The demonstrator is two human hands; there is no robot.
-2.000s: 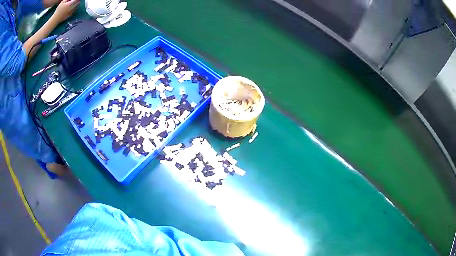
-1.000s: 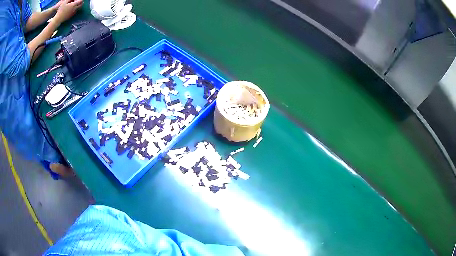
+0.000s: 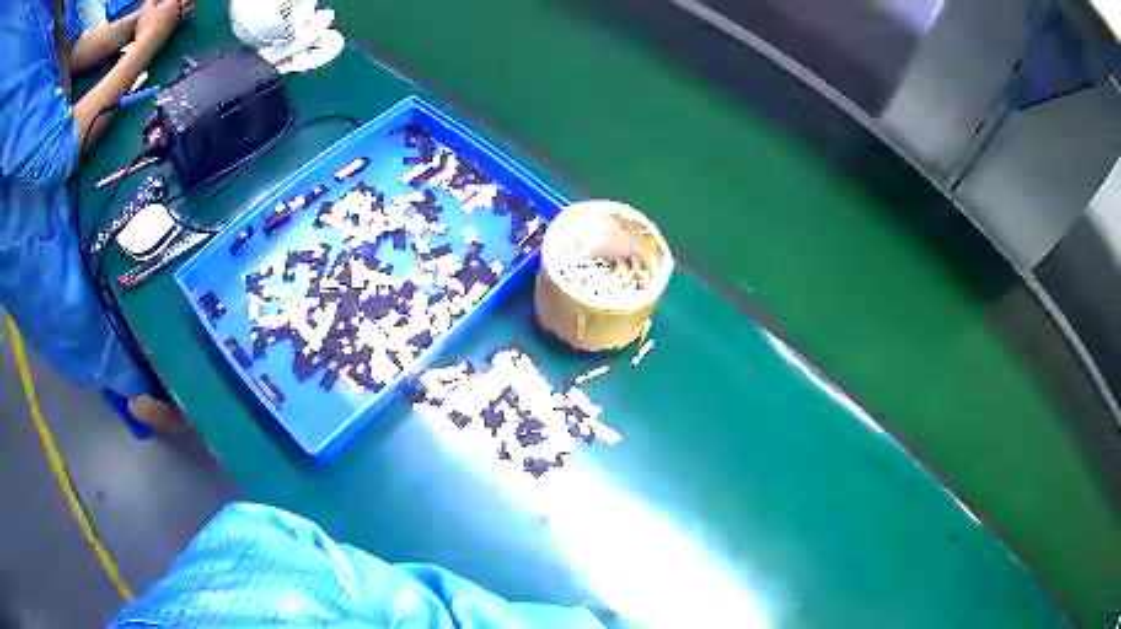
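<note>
A shallow blue tray holds many loose black and white adhesive pads on the green work surface. A heap of the same pads lies on the surface beside the tray's near right side. A round cream-yellow tub stands at the tray's right corner, with thin pale slivers inside. A few slivers lie by its foot. Neither of my hands is in view; only my blue sleeve shows at the bottom edge.
A black box with cables stands beyond the tray at the left, near a white pad and a white fan. A person in a blue smock is at the far left. A green conveyor runs along the right, beside a grey metal edge.
The tray, tub and heap appear shifted slightly right and down in the picture, as the view has moved. The neighbour's hands have moved slightly. Nothing else has visibly changed.
</note>
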